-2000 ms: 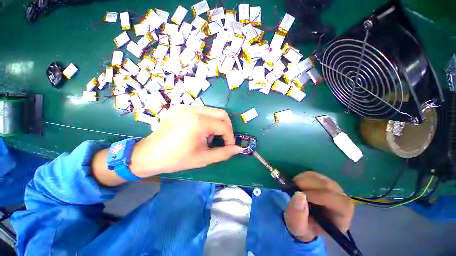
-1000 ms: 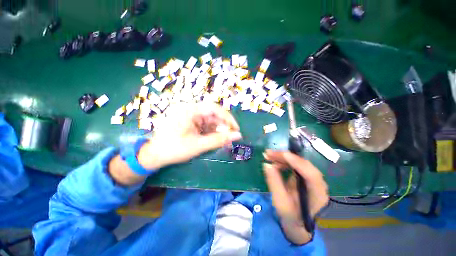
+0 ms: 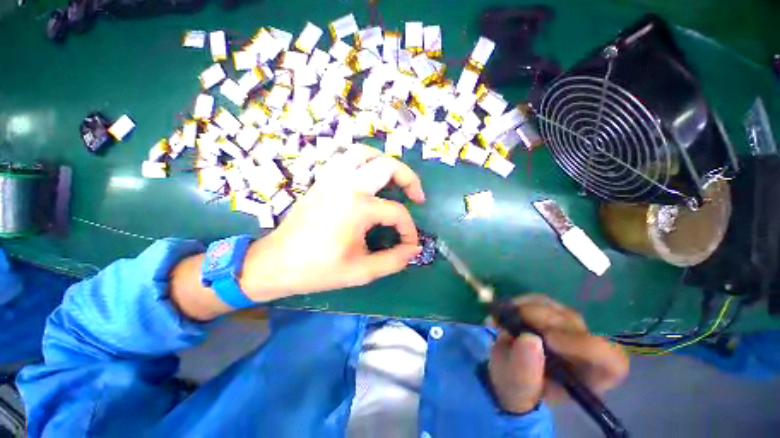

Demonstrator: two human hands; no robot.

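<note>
A small dark circuit unit [image 3: 424, 250] lies on the green mat in front of me. My left hand [image 3: 342, 227] is over it, thumb and forefinger pinched at its left edge; whether they hold the unit or a thin wire is too small to tell. My right hand [image 3: 556, 351] holds the black soldering iron [image 3: 560, 366]; its blurred metal shaft points up left, with the tip close to the unit's right side. A big pile of silver-white cells [image 3: 342, 94] with yellow bands lies beyond my left hand. One cell [image 3: 479, 204] lies apart, right of the unit.
A fan [image 3: 603, 141] stands at the right, beside a brown tub [image 3: 706, 227] with silvery material. A white-handled blade [image 3: 582, 248] lies before it. A solder spool [image 3: 26, 201] sits at the left edge. A dark unit [image 3: 95, 133] with a cell [image 3: 122, 127] lies left of the pile.
The iron has swung from upright beside the blade down to the unit. My left fingers have moved from above the unit to its left edge. The camera view has shifted closer.
</note>
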